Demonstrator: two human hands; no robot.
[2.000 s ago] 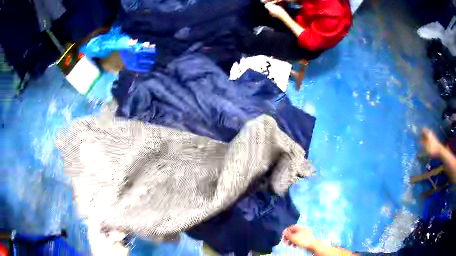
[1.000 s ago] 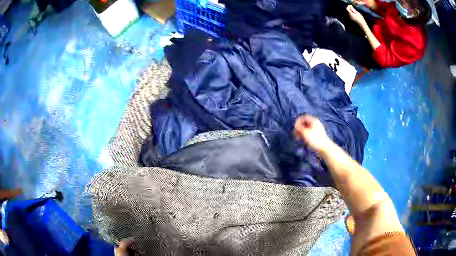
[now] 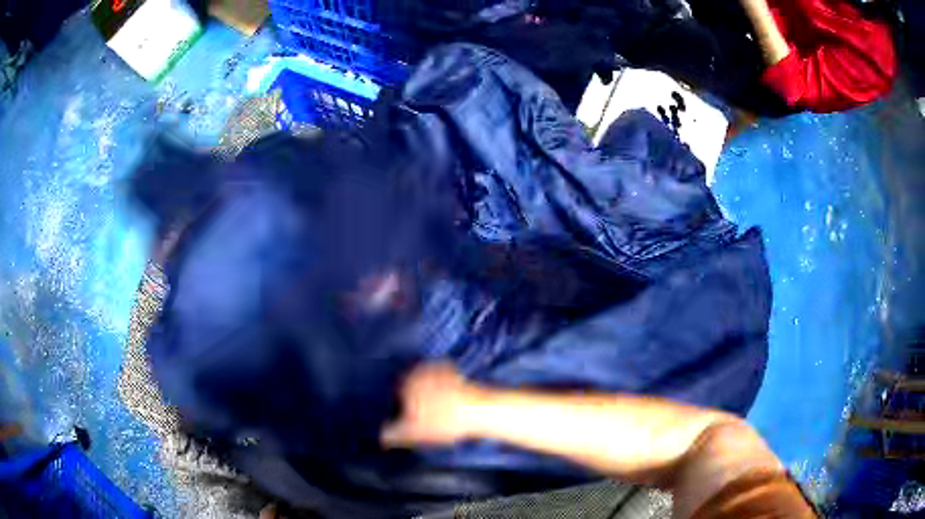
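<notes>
My right hand [image 3: 431,408] reaches in from the lower right, blurred and closed on a navy coat [image 3: 243,294]. That coat is bunched, lifted and strongly blurred at the left and centre. More navy coats [image 3: 649,329] with shiny folds lie in a heap to the right and behind. The grey tweed coat [image 3: 147,375] is mostly covered and shows at the left and along the bottom edge. A tiny skin-toned spot at the bottom edge may be my left hand; its grip does not show. A blurred pale patch on the navy cloth cannot be made out.
Blue crates [image 3: 330,30] stand behind the heap, and another blue crate [image 3: 71,487] is at the lower left. A person in a red top [image 3: 837,61] sits at the upper right by a printed white bag [image 3: 669,117]. A white box [image 3: 152,41] is at the upper left.
My right hand has moved left and down and now has hold of navy cloth. The navy coat has swung left over the tweed coat, covering most of it and its dark lining.
</notes>
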